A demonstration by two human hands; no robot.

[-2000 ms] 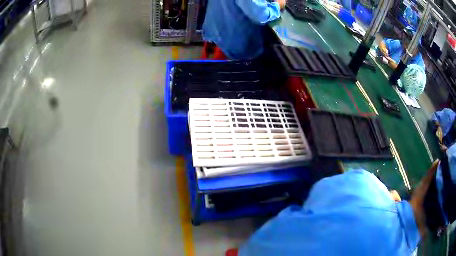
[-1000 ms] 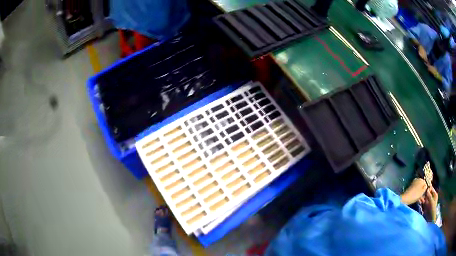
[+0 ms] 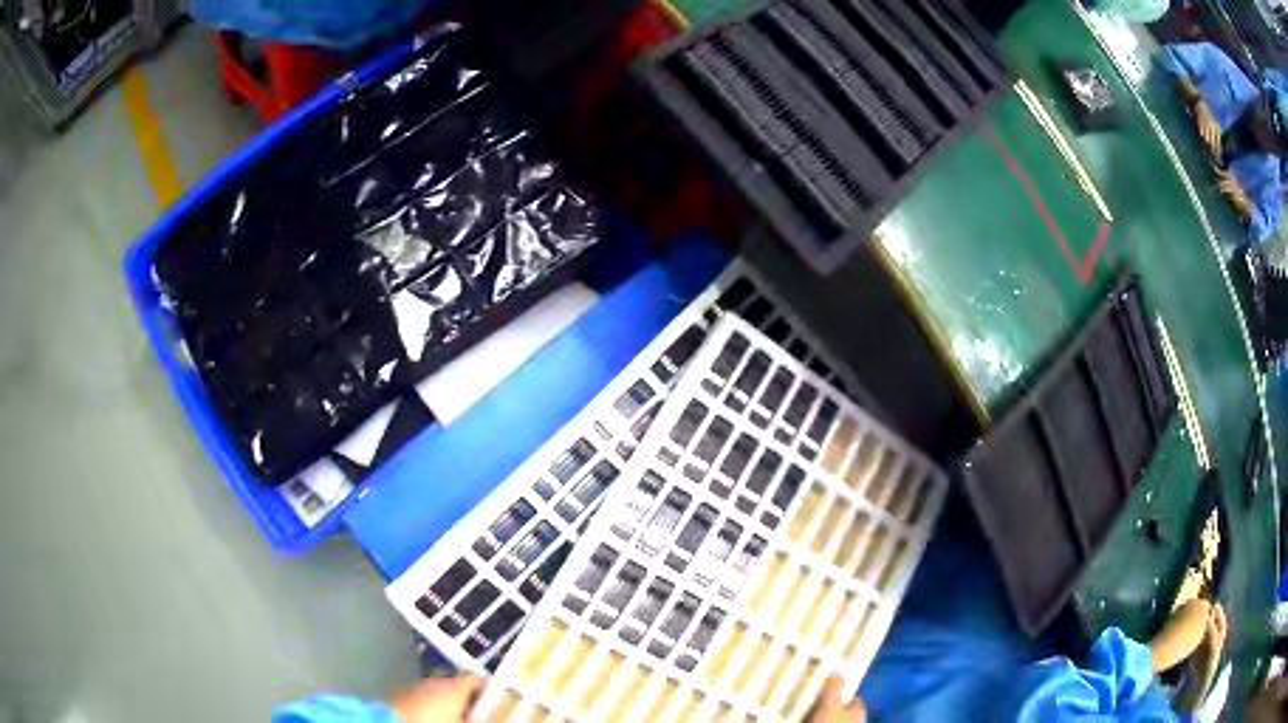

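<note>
A white slotted tray (image 3: 807, 554) is tilted across the lower middle, its far slots filled with black parts and its near and right slots showing tan. My left hand (image 3: 441, 698) is at its near left edge, below a blue sleeve. My right hand (image 3: 836, 702) is at its near right edge, cut off by the picture's bottom. Both hands hold the tray, with the fingers partly hidden. A second white tray (image 3: 413, 590) lies under it, turned at a different angle, with black parts in its slots.
A blue bin (image 3: 170, 370) with shiny black bagged contents stands at the left. Two black trays (image 3: 805, 120) lie along the green bench (image 3: 975, 283). A neighbour's blue sleeve (image 3: 1095, 685) and hands are at the lower right. A red stool (image 3: 269, 82) is at the upper left.
My hands have come into view on the upper white tray. It has shifted towards me and right, uncovering the tray beneath. The view has moved closer to the bin.
</note>
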